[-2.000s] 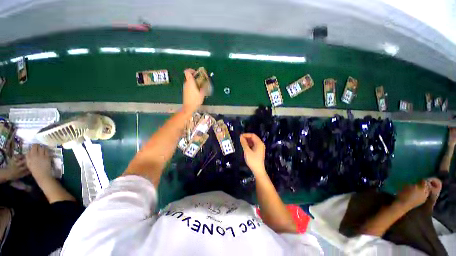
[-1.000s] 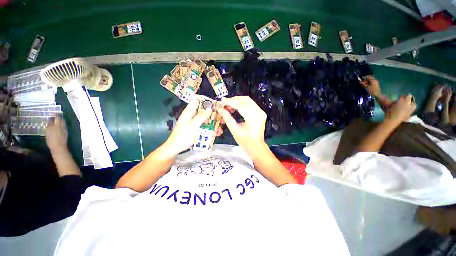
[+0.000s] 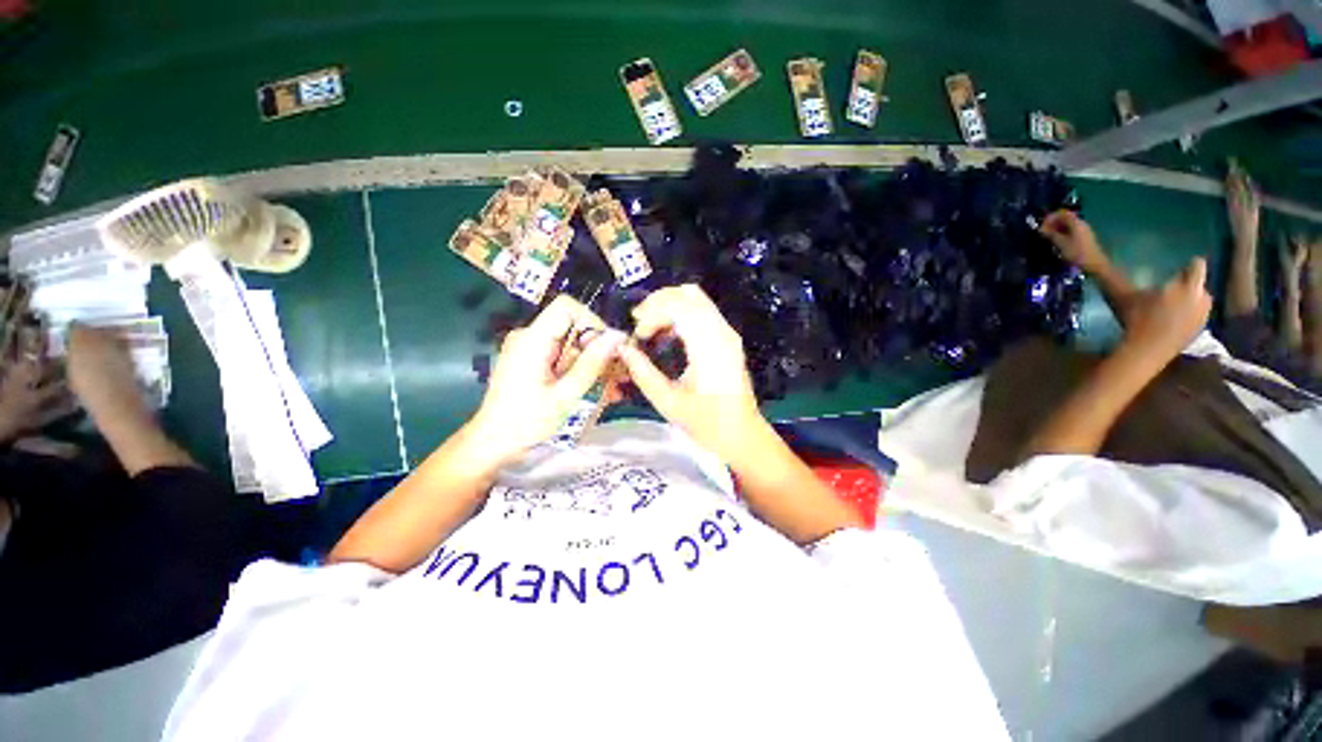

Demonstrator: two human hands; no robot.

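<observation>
My left hand (image 3: pixel 539 370) holds a phone board (image 3: pixel 583 420) close to my chest, its lower end showing below the fingers. My right hand (image 3: pixel 699 363) meets the left at the board's upper end, thumb and finger pinched together. A tiny pale piece seems to be between the fingertips; it is too small to tell. Waiting boards (image 3: pixel 539 261) lie fanned and overlapping beyond my hands, with a single board (image 3: pixel 616 236) beside them. The heap of glossy black parts (image 3: pixel 870 261) spreads to the right.
A pale rail (image 3: pixel 421 168) separates the bench from the green belt (image 3: pixel 435 44), which carries several spaced boards. A cream fan (image 3: pixel 181 218), white paper strips (image 3: pixel 250 384) and white trays (image 3: pixel 87 276) are at left. A neighbour's hand (image 3: pixel 1073 236) reaches the heap's right end; another person sits at left.
Both hands have come together in front of my chest; my left hand came back from the belt with a board. The belt boards have shifted left. The fingers now cover more of the held board.
</observation>
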